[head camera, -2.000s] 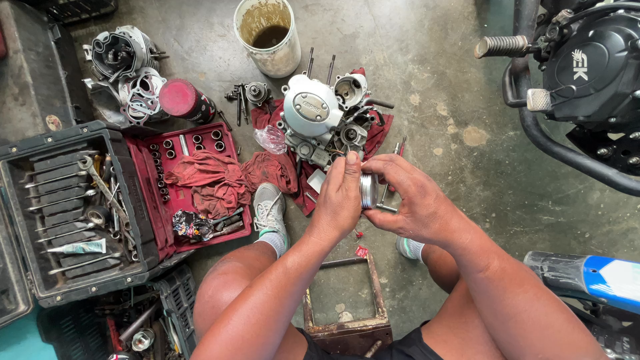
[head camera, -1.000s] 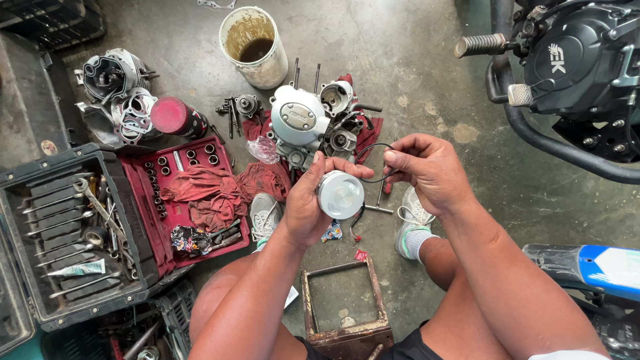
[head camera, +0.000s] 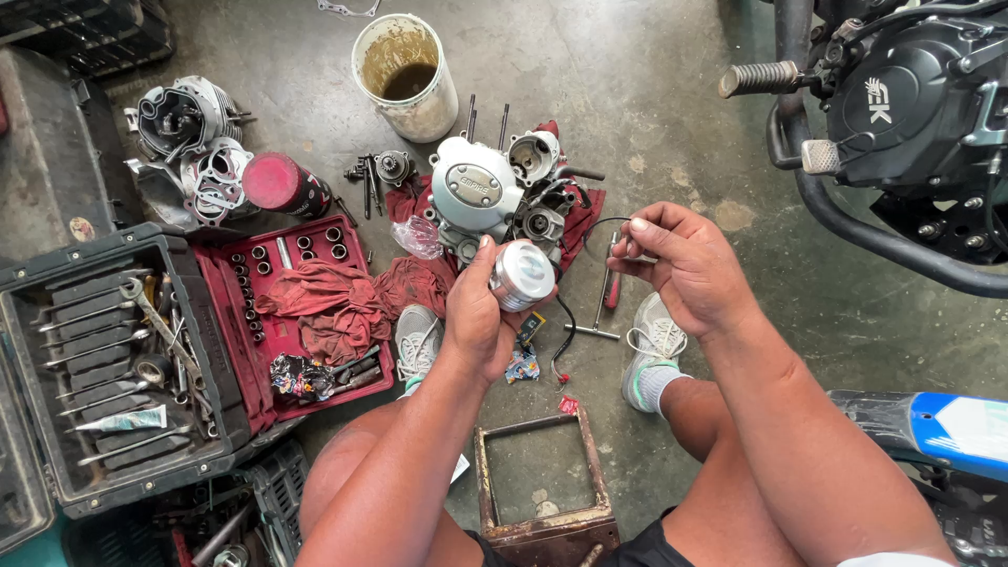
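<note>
My left hand (head camera: 482, 315) grips a silver engine piston (head camera: 523, 274) around its side, with the crown turned up toward me. My right hand (head camera: 679, 256), to the right of it, pinches a thin dark piston ring (head camera: 594, 226) between thumb and fingers; part of the ring lies against the dark background and is hard to follow. The ring is apart from the piston. Just beyond my hands, a silver engine with a side cover (head camera: 475, 189) rests on a red rag (head camera: 587, 213). A T-handle wrench (head camera: 594, 329) and a red-handled tool (head camera: 612, 290) lie on the floor below the ring.
At left are an open toolbox (head camera: 150, 480) of wrenches, a red socket case (head camera: 378, 386) with rags, and a red-topped container (head camera: 276, 181). A white bucket (head camera: 429, 118) of dark liquid stands behind. A rusty metal frame (head camera: 488, 480) is between my legs, a motorcycle engine (head camera: 890, 110) at right.
My right hand has moved away from the piston to the right, with the ring in its fingers. Two seconds ago both hands were together at the piston, which was side-on.
</note>
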